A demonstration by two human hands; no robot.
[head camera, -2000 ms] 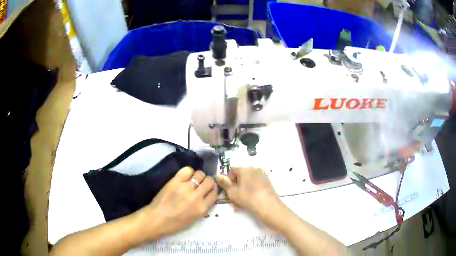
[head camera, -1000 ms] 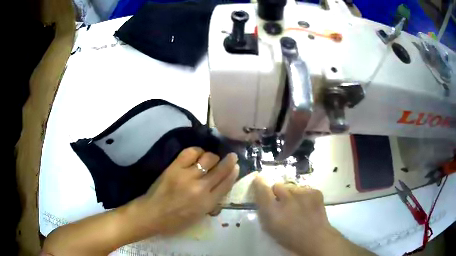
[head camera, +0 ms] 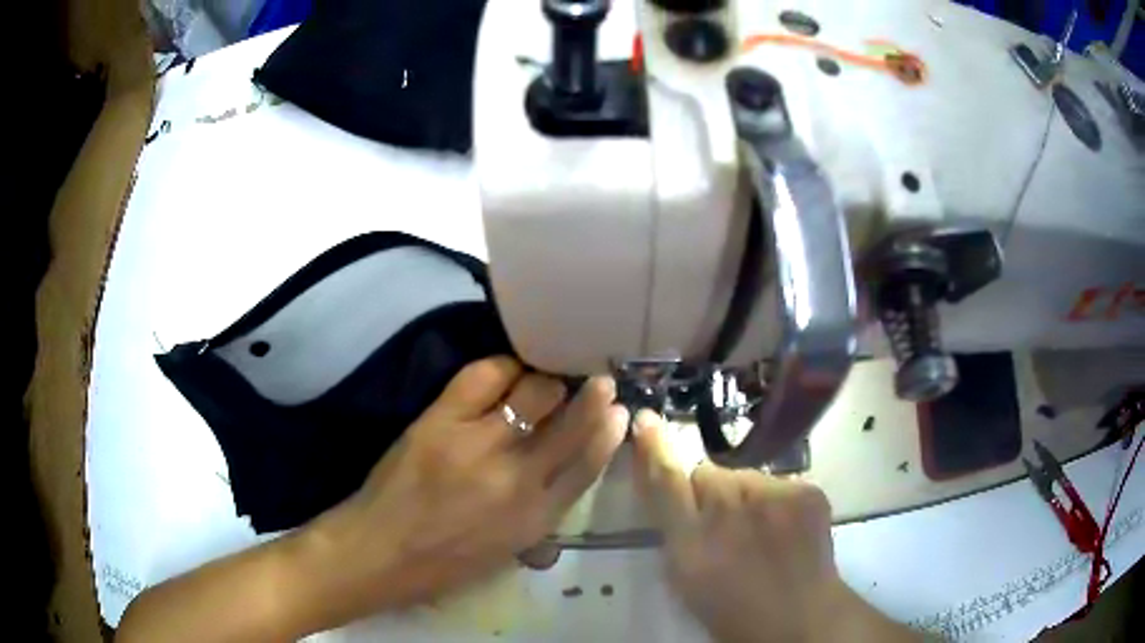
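Observation:
A black work piece [head camera: 327, 433] with a pale grey lining showing in its opening lies left of the sewing machine [head camera: 590, 239]. Its right end runs under the machine head at the presser foot [head camera: 666, 389]. My left hand [head camera: 483, 459], with a ring on one finger, rests on the piece's right part and presses it, fingertips beside the foot. My right hand [head camera: 741, 540] is just right of it, index finger extended to the foot's front edge. The fabric at the fingertips is mostly hidden, so I cannot tell if the right hand grips any.
Another black piece [head camera: 377, 75] lies at the back left, beside the head. A black phone-like rectangle with a red edge [head camera: 971, 417] lies on the bed at right. Red-handled snips [head camera: 1065, 502] with red cord lie right of it. A cardboard edge [head camera: 75, 289] runs along the left.
The view has moved closer to the machine head. The black piece's right end is now further hidden under the head. My fingertips have come closer together at the foot.

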